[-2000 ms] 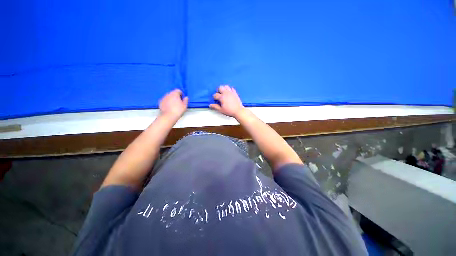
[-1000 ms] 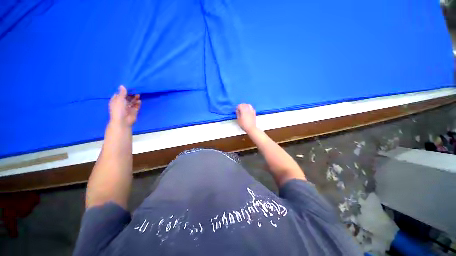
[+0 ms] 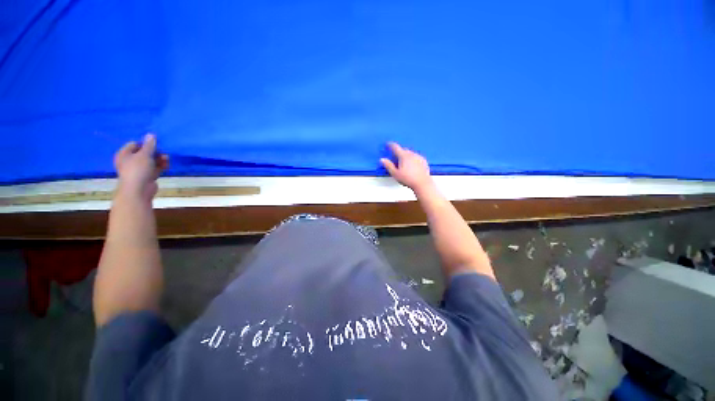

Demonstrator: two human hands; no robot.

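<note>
The royal blue fabric ply (image 3: pixel 313 86) covers most of the table. Its darker edge (image 3: pixel 541 173) runs beside the white underlay paper (image 3: pixel 329 186). My left hand (image 3: pixel 141 164) pinches the ply's near edge and holds it slightly raised, with a dark fold between my hands. My right hand (image 3: pixel 406 165) lies on the cloth near the edge, thumb and fingers apart. Creases run through the cloth at the upper left.
A flat yellowish wooden stick (image 3: pixel 212 191) lies on the white paper at the left. The brown table edge (image 3: pixel 313 217) is in front of my body. Red cloth (image 3: pixel 55 270) is at the lower left. A grey box-like object (image 3: pixel 666 313) stands at the right, near floor scraps (image 3: pixel 557 274).
The fold between my hands has opened out and the ply lies flatter towards the left. My left hand has moved left with the edge. My right hand has opened. More of the stick shows.
</note>
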